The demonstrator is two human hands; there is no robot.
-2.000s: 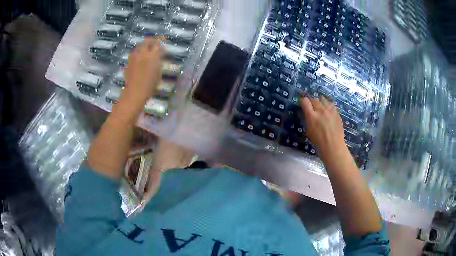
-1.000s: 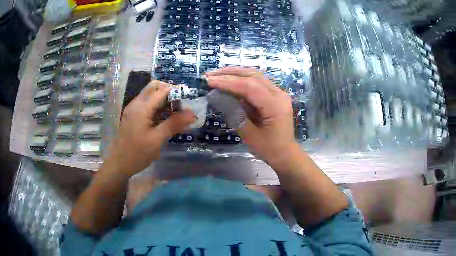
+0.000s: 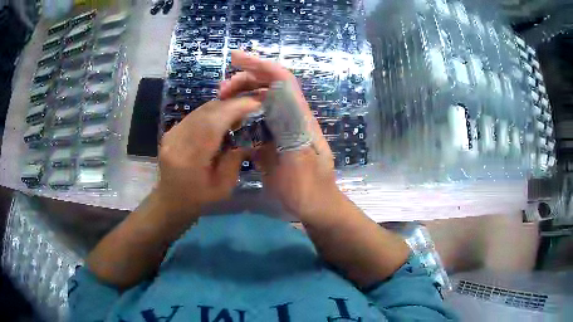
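My left hand [image 3: 200, 148] and my right hand [image 3: 292, 138] meet above the front of the centre blister tray [image 3: 301, 38], which holds rows of black parts. My left fingers grip a small unit [image 3: 249, 133] with dark and metallic detail. My right hand is palm up against it, fingers pointing up and left. A grey mesh-like piece [image 3: 287, 116] lies across my right palm. My fingers hide much of the small unit, and blur hides its detail.
The left blister tray [image 3: 78, 94] holds columns of white units. A black phone-like rectangle [image 3: 146, 116] lies between the trays. Tall clear trays [image 3: 440, 94] stack at right. Small black parts [image 3: 162, 6] lie at the top left. Lower trays [image 3: 38, 251] sit below the bench edge.
The hands reached out to the left and centre trays, then came together. Since then my right hand has turned palm up, showing the grey piece. The view has shifted slightly.
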